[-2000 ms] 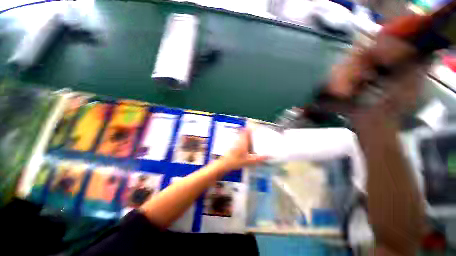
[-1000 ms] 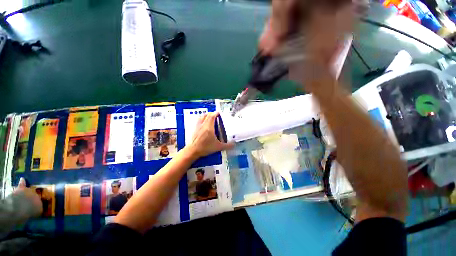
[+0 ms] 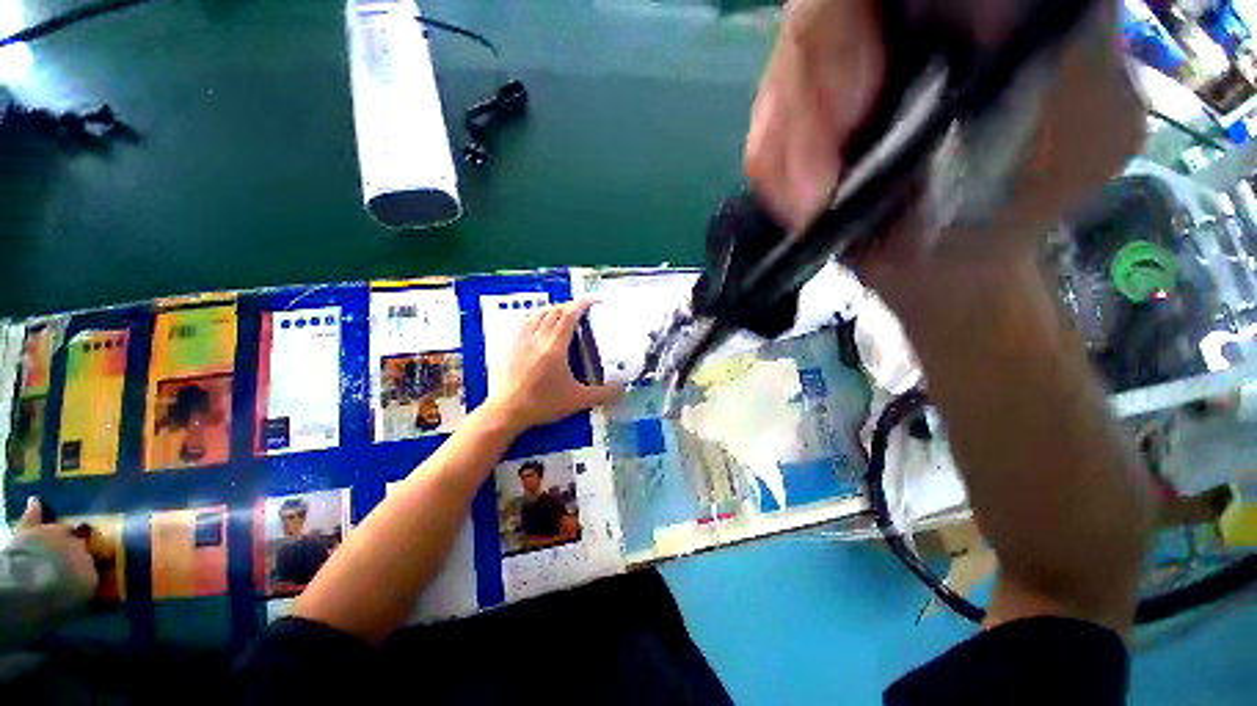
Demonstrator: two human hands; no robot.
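Note:
A white appliance housing (image 3: 637,320) lies across the back of the worn pad, partly hidden by the driver. My left hand (image 3: 543,370) holds its left end, with the fingers at the back edge and the thumb at the front. My right hand (image 3: 951,138) is raised and gripped around the black electric screwdriver (image 3: 755,269). The driver slants down to the left, and its silver nose (image 3: 669,348) is at the housing's left end. Blur hides whether the tip touches.
Another housing (image 3: 400,124) with a black power lead (image 3: 496,113) lies on the dark green conveyor (image 3: 248,152). The screw feeder (image 3: 1133,283) is at right. Another person's hand (image 3: 53,559) rests on the picture mat (image 3: 218,483) at lower left.
The driver has swung into view over the worn pad, its nose moving from the housing's back edge toward the front of its left end. My left hand still holds that end.

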